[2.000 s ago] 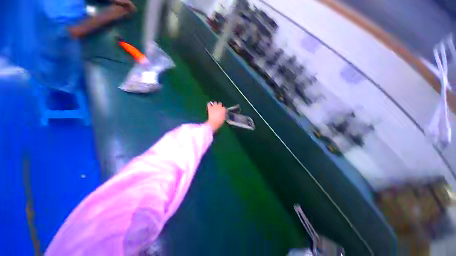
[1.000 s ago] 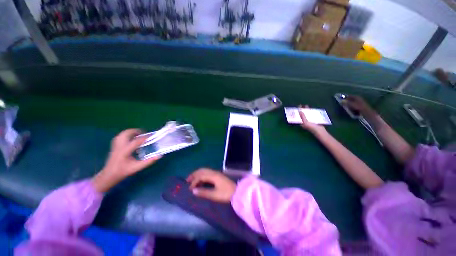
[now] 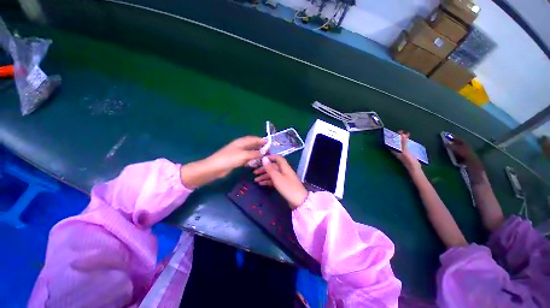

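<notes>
A power bank [image 3: 286,142] with a white rim lies just beyond my hands, left of a white phone box [image 3: 341,157]. My left hand [image 3: 240,151] pinches its white lead near the unit's left end. My right hand [image 3: 280,175] is beside it, fingers bent at a white plug end of the lead; the exact plug type is too small to tell. A dark test phone [image 3: 325,162] lies on the box. A black power strip [image 3: 265,212] with red-marked outlets lies under and in front of my right hand.
Another power bank [image 3: 363,121] with leads lies behind the box. At right, a neighbour's hands hold a phone [image 3: 415,151] and a white-rimmed unit [image 3: 450,147]; one more unit [image 3: 514,182] lies beyond. A clear plastic bag [image 3: 35,82] is at far left. Cartons [image 3: 432,40] stand behind.
My left hand has brought the power bank right, towards the box. My right hand has lifted off the power strip and met my left hand at the lead. The view has turned and shifted.
</notes>
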